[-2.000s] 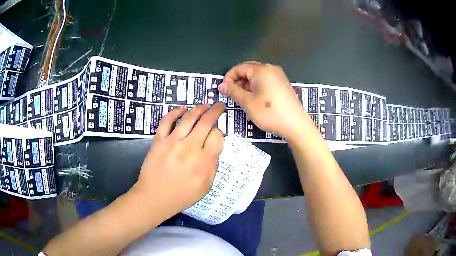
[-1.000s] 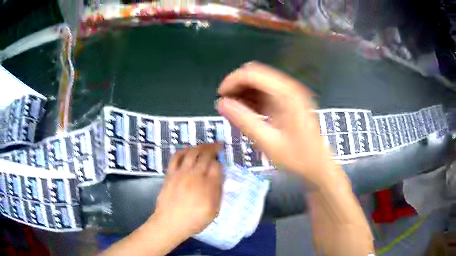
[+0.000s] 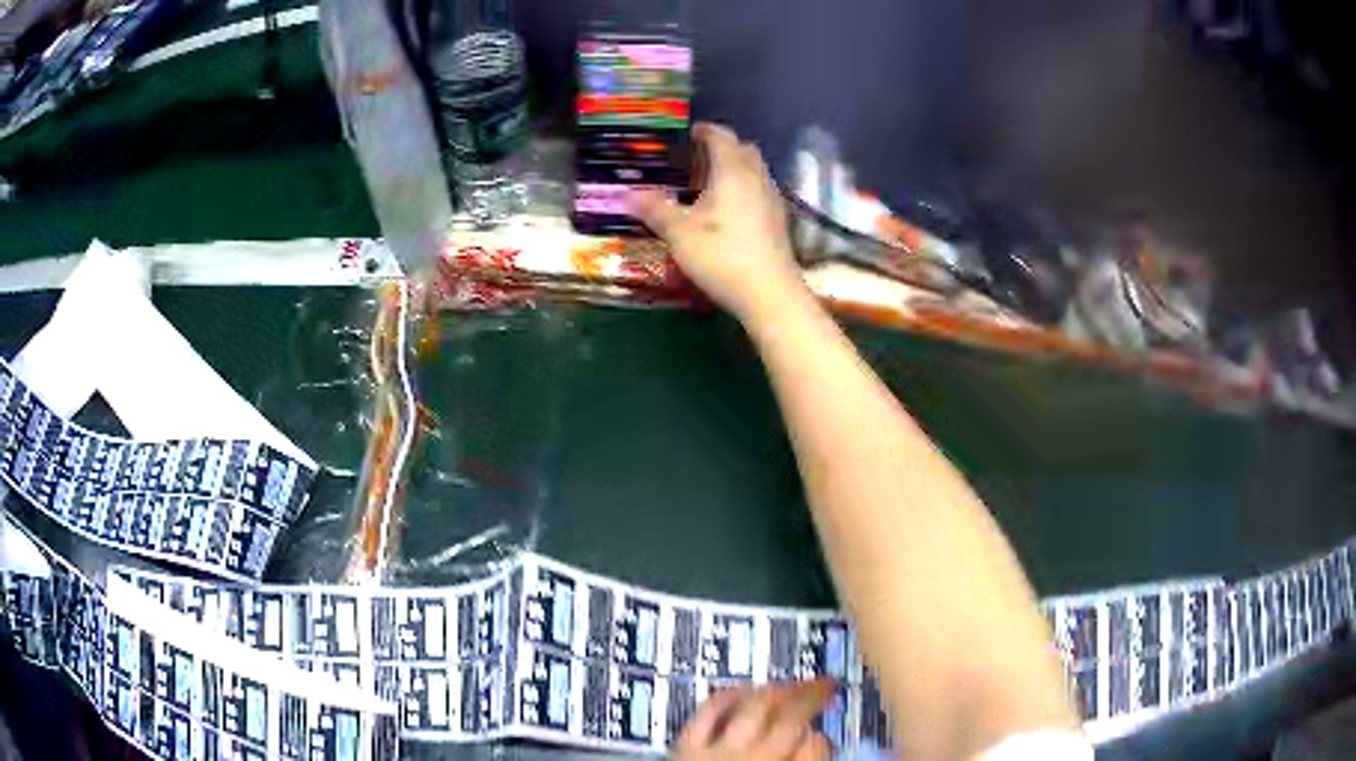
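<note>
The label strip lies across the front of the bench, with two rows of black-and-white printed labels, some with pale blue patches. My right hand is at the smartphone at the back, thumb at the lower screen and fingers at its right edge. The phone is upright with a bright pink and coloured screen. My left hand rests on the strip at the bottom edge, cut off by the frame. A small pale blue bit shows beside it; whether the hand holds it is unclear.
A water bottle and a grey-white panel stand left of the phone. Printed tape runs along the bench joint. Blank white backing curls at left. Wrinkled clear film lies mid-left. Cables and wrapped items are at back right.
The view has tilted up towards the bench back. My right hand has moved from above the strip to the phone. My left hand now sits at the bottom edge; the sticker sheet is mostly out of view.
</note>
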